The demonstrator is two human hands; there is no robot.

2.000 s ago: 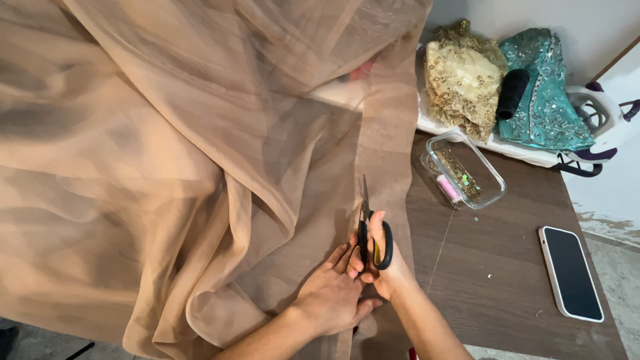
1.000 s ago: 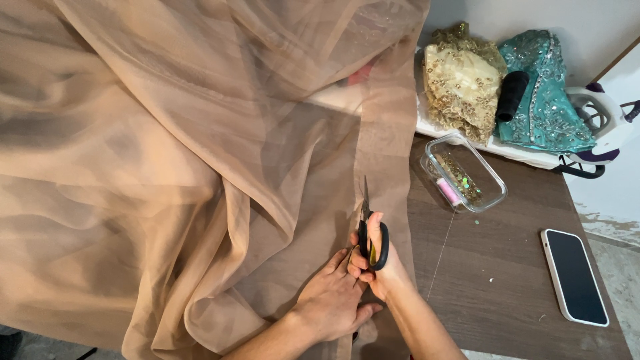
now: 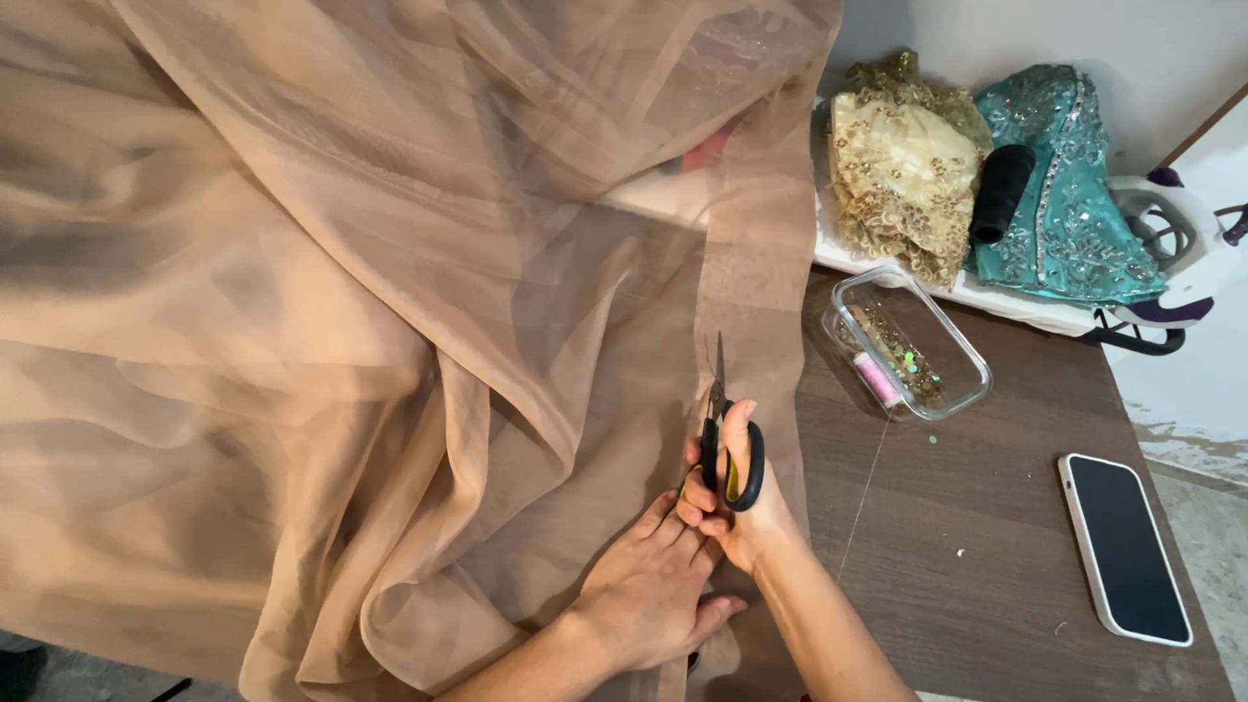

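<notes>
Sheer tan fabric lies in loose folds over most of the table, with a flatter band along its right edge. My right hand holds black-handled scissors, thumb and fingers in the loops, blades pointing away from me at the inner line of that band. My left hand rests palm down on the fabric, its fingertips beside the fingers of my right hand. The fingers of my left hand lie flat; whether they pinch any cloth cannot be seen.
Right of the fabric, a clear container holds sequins and a pink thread spool. A white-cased phone lies on the dark wood table. Behind are gold embellished fabric, teal beaded fabric, a black cylindrical object and a clothes iron.
</notes>
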